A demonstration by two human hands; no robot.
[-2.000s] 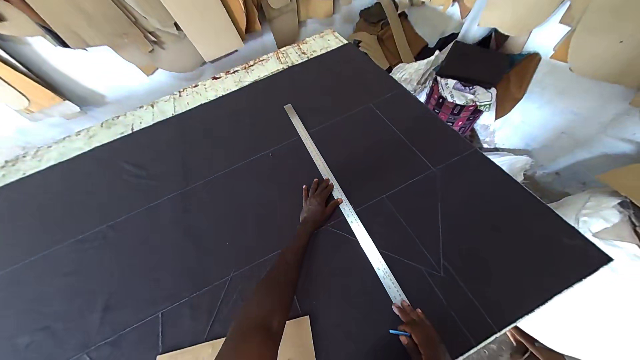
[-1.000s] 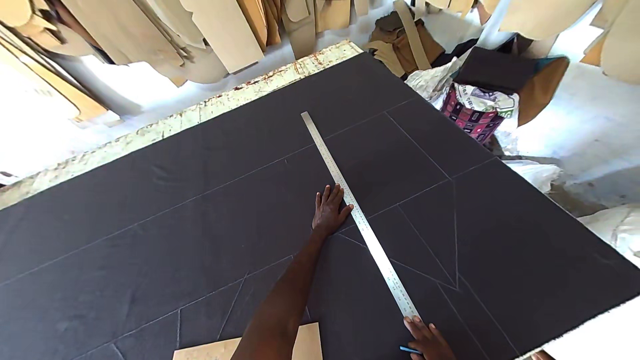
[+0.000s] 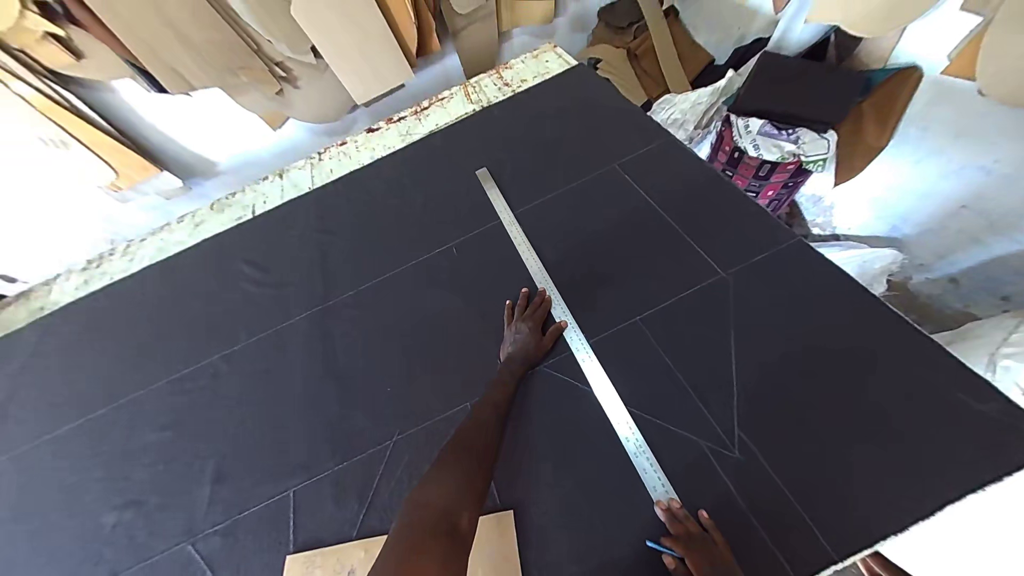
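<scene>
A long metal ruler (image 3: 596, 372) lies slantwise on dark fabric (image 3: 320, 376) spread over a table and marked with pale straight lines. My left hand (image 3: 528, 330) rests flat with fingers spread, its fingertips and thumb on the ruler's left edge near the middle. At the ruler's near end, my right hand (image 3: 694, 544) has its fingertips on the metal and a thin blue marking tool (image 3: 662, 548) held low between the fingers. A tan card or board piece (image 3: 498, 544) lies under my left forearm, partly hidden.
Many tan pattern pieces (image 3: 352, 48) hang along the wall beyond the table's worn pale edge (image 3: 280, 188). At the right stand a pink-and-black patterned bag (image 3: 756, 172), folded dark cloth (image 3: 796, 90) and white sacks (image 3: 992, 348). Part of a person's skin shows below the fabric's lower right edge.
The view has shifted somewhat. Both hands stay on the ruler, which keeps nearly the same place on the fabric.
</scene>
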